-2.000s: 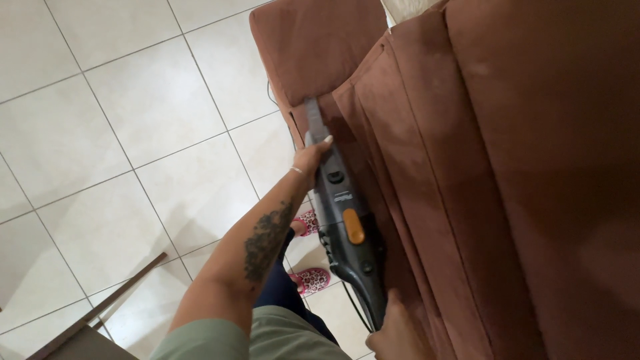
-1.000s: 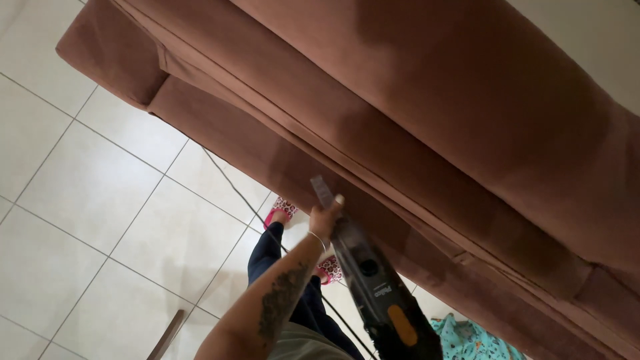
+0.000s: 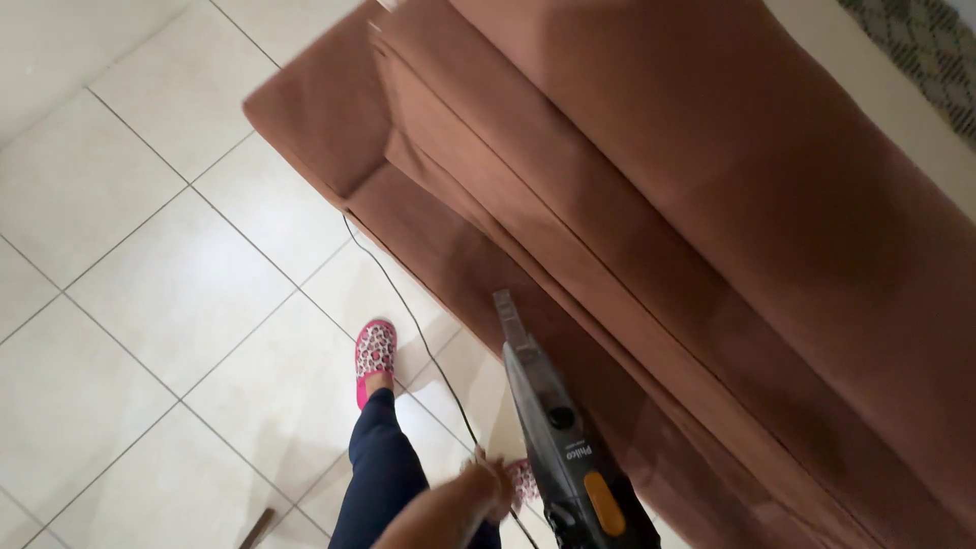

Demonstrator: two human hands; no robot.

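Note:
A black Philco handheld vacuum cleaner [image 3: 560, 435] with an orange button and a clear crevice nozzle [image 3: 509, 313] lies over the base of a brown fabric sofa [image 3: 610, 252], its nozzle pointing up and left. My left hand [image 3: 488, 480], somewhat blurred, is off the vacuum, just left of its body, at the thin black power cord [image 3: 427, 347]; its fingers seem closed around the cord. My right hand is out of view; the vacuum's rear end runs past the bottom edge.
The sofa's armrest [image 3: 320, 107] stands at upper left. Pale floor tiles [image 3: 183, 290] spread on the left, where my foot in a pink leopard-print slipper [image 3: 376, 347] stands. A brown bar-like edge [image 3: 258, 528] shows at the bottom. A patterned textile [image 3: 923, 61] is at upper right.
My left hand has left the front of the vacuum and is now at the cord. The nozzle was near the armrest two seconds ago and is now farther along the base. The view has shifted.

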